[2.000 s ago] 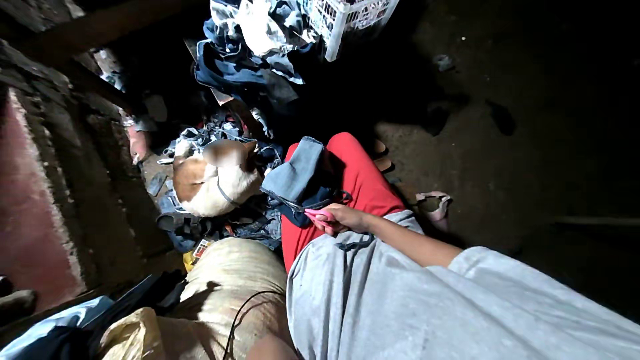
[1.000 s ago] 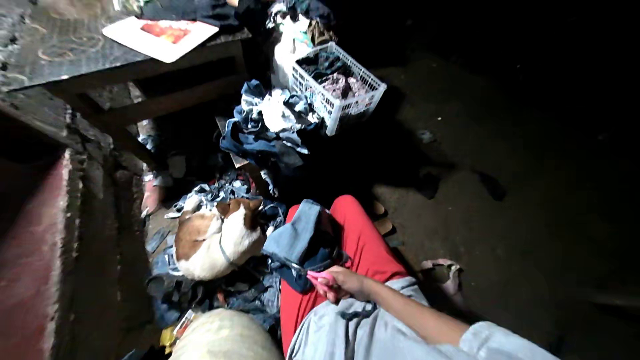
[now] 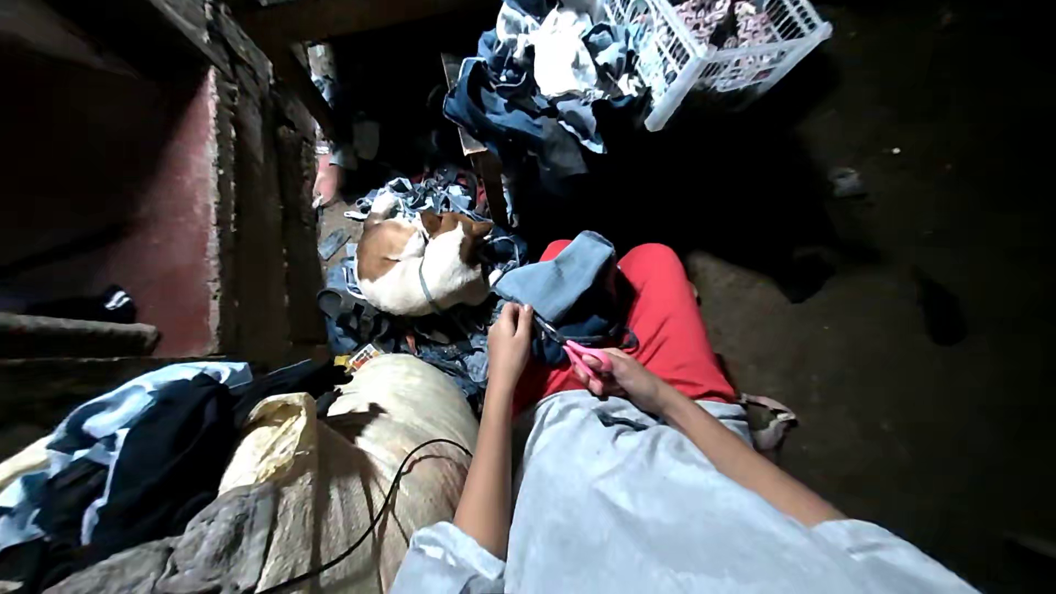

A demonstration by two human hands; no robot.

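Note:
My right hand (image 3: 619,379) holds pink-handled scissors (image 3: 582,353) whose blades point up and left toward a piece of blue denim (image 3: 564,280) on my lap. The denim lies over the red trousers (image 3: 672,322), with darker denim under its lighter part. My left hand (image 3: 510,334) is at the near left edge of the denim, close to the blade tips, with thumb and fingers pinched together. Whether cloth is caught between those fingers is too small to tell.
A brown and white dog (image 3: 421,264) lies curled on denim scraps at my left. Beyond are a pile of denim pieces (image 3: 511,99) and a white plastic crate (image 3: 726,62) holding cloth. A stuffed pale sack (image 3: 412,412) with a black cord (image 3: 388,495) stands beside me.
My left hand has come into view and reached the denim beside the scissors. My right hand still holds the scissors by my lap. The view has tipped down from the table and crate.

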